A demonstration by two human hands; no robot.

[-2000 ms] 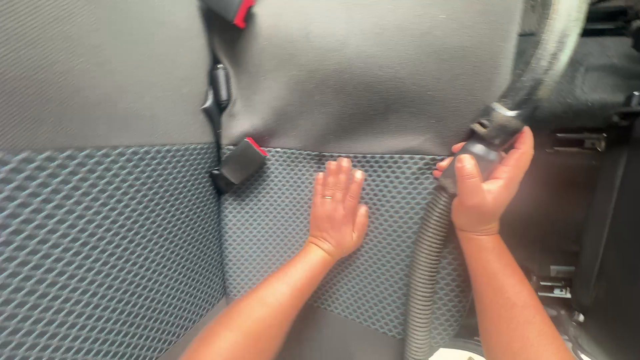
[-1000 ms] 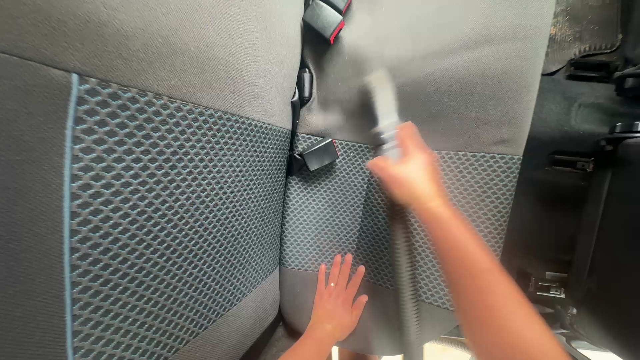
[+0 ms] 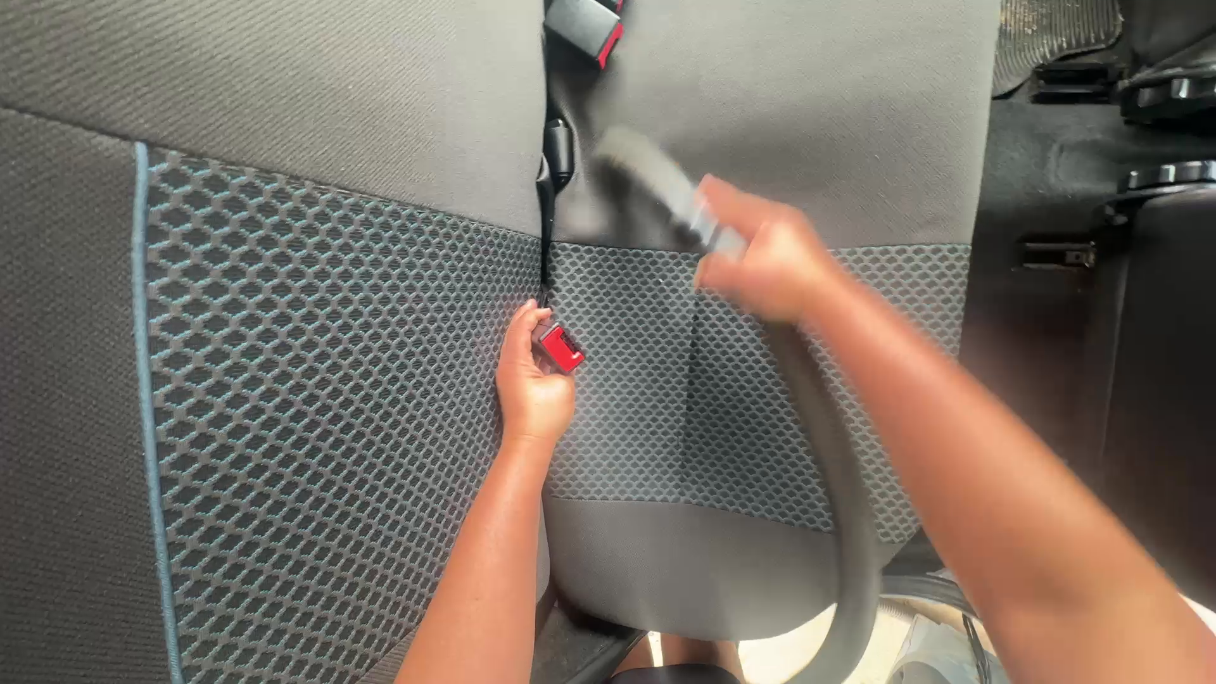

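Note:
My left hand [image 3: 537,394] grips a seat belt buckle with a red release button [image 3: 560,348], at the gap between the car seat's backrest [image 3: 332,380] and its cushion [image 3: 627,418]. In my right hand [image 3: 769,252] is the end of a vacuum hose with a pale nozzle [image 3: 646,166], blurred by motion. The nozzle is over the plain grey part of the cushion, and its tip points up and left toward the gap. From my right hand the grey corrugated hose [image 3: 845,532] runs down over the cushion's lower edge.
Another buckle [image 3: 587,28] with red on it lies at the gap near the top. A black belt fitting [image 3: 559,152] sits below it. To the right are the dark car floor [image 3: 1035,199], a metal floor bracket [image 3: 1059,255] and a rubber mat [image 3: 1054,38].
My left hand has moved up from the lower cushion and taken hold of the lower buckle. The nozzle in my right hand has tilted to the left, toward the gap.

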